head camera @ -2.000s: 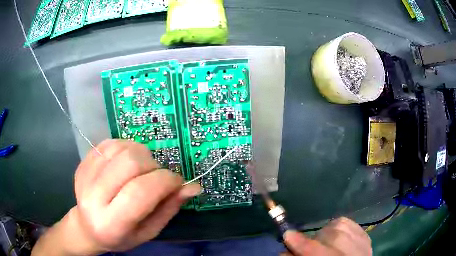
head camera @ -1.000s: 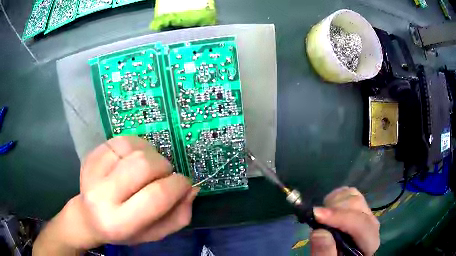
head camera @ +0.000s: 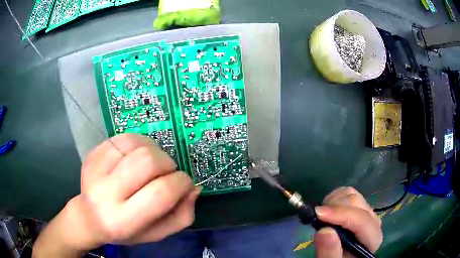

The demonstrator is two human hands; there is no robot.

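Two green circuit boards (head camera: pixel 209 108) lie side by side on the grey-white mat (head camera: pixel 265 101), joints facing up. My left hand (head camera: pixel 138 189) is closed on a thin solder wire (head camera: pixel 220 173) above the lower part of the left board and hides part of it. The wire's end reaches the right edge of the right board. My right hand (head camera: pixel 350 221) holds the black handle of a soldering iron (head camera: pixel 307 211). The iron's tip is at the same edge, beside the wire's end; whether they touch is unclear.
A cream tub (head camera: pixel 323 55) with silvery fill stands right of the mat. Below it are a square yellow-brown sponge tray (head camera: pixel 387 123) and black boxes (head camera: pixel 439 116). A yellow-green wrapped bar (head camera: pixel 187 12) and a row of boards (head camera: pixel 63 12) lie beyond. Blue-handled nippers (head camera: pixel 6 147) show at left.
Since the oldest frame, the view has shifted, so the boards and tub sit higher. The iron's tip remains near the right board's right edge; the right hand shows more of the handle.
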